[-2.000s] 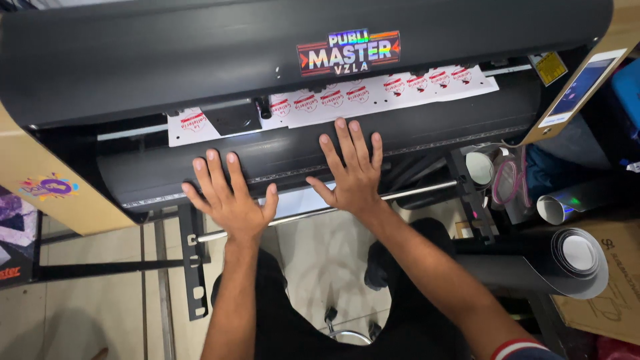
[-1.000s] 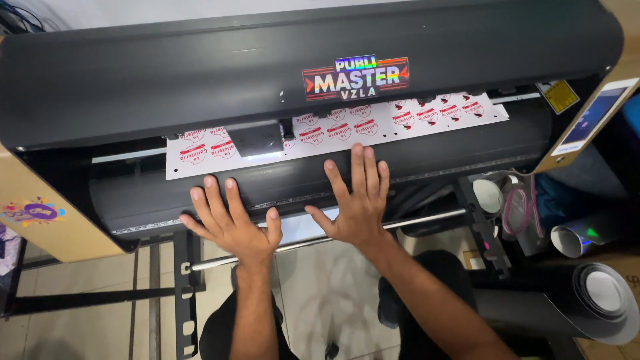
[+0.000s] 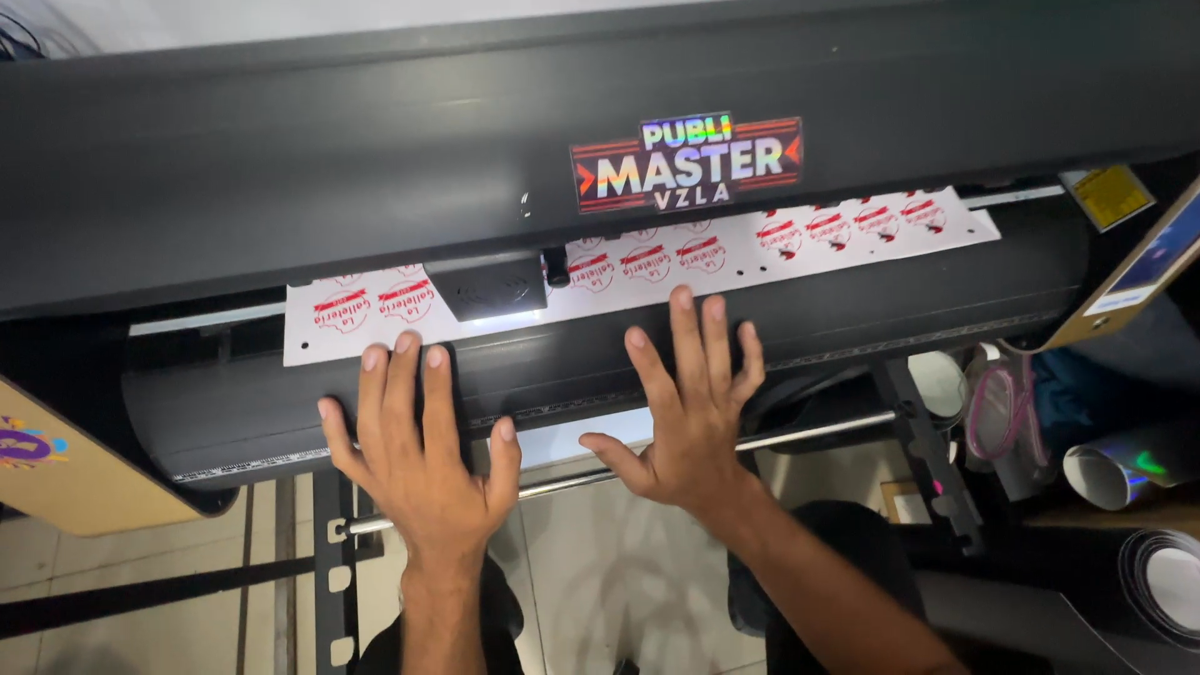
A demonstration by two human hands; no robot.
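Note:
A black vinyl cutting plotter (image 3: pixel 375 150) spans the view, with a sheet of printed red-and-white round stickers (image 3: pixel 647 267) lying across its bed under the cover. The lit cutter carriage (image 3: pixel 492 286) sits over the sheet, left of middle. My left hand (image 3: pixel 427 459) lies with fingers spread on the curved black front apron (image 3: pixel 553 361), its fingertips by the sheet's lower edge. To the right, my right hand (image 3: pixel 694 403) rests on the same apron, fingers spread and fingertips just below the sheet. Neither hand holds anything. The sheet's back part is hidden under the cover.
Below the apron runs a metal bar (image 3: pixel 816 431) between black stand brackets (image 3: pixel 336 572). At the right are a control panel screen (image 3: pixel 1158 239), a roll of holographic film (image 3: pixel 1097 473) and a larger dark roll (image 3: pixel 1167 572). Tiled floor (image 3: pixel 562 562) shows beneath.
The sticker sheet has come farther out over the apron, toward my hands. My hands stay spread on the apron. The view has moved closer.

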